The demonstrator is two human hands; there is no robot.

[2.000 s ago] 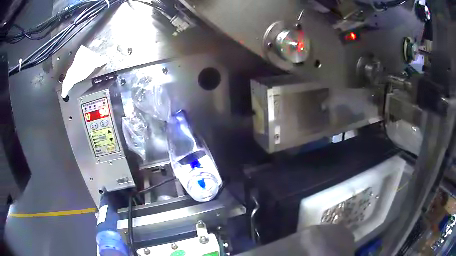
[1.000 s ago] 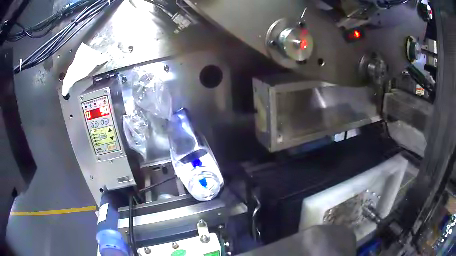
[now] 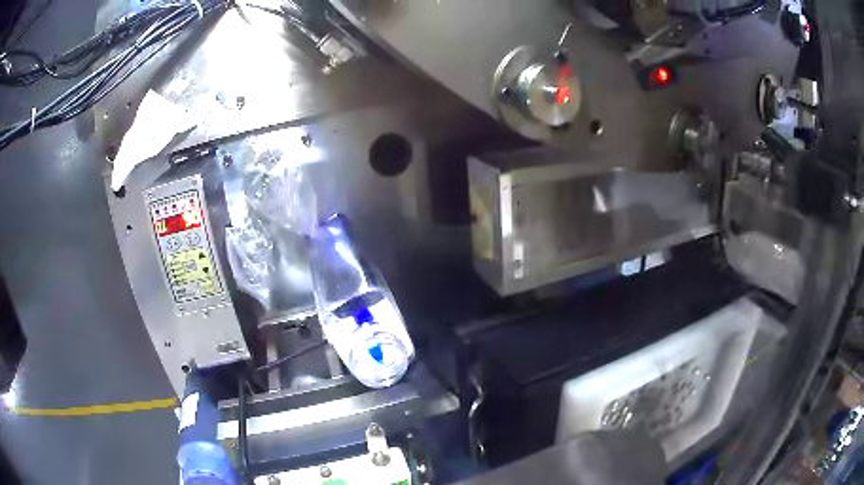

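Neither my left hand nor my right hand can be made out. The white parts tray [image 3: 580,409] lies at the lower right, with many small silvery components [image 3: 654,400] scattered in it. A clear plastic bottle [image 3: 361,308] with blue marks lies on the machine plate [image 3: 379,204], its base towards me. A crumpled clear plastic bag [image 3: 270,204] lies beside it. The slim grey feeder controller [image 3: 194,256] stands left of the bag, its red display lit.
A metal box [image 3: 597,218] sits on the right of the plate. Round fixtures [image 3: 549,90] and a red light [image 3: 660,75] are above it. Black cables [image 3: 123,66] run at the upper left. A rounded grey-brown shape [image 3: 606,459] partly covers the tray's near edge. A yellow line [image 3: 95,409] marks the floor.
The view has shifted slightly. A dark, thin, blurred shape seen over the tray's right side one second ago is gone. The bottle, bag and controller have kept their places.
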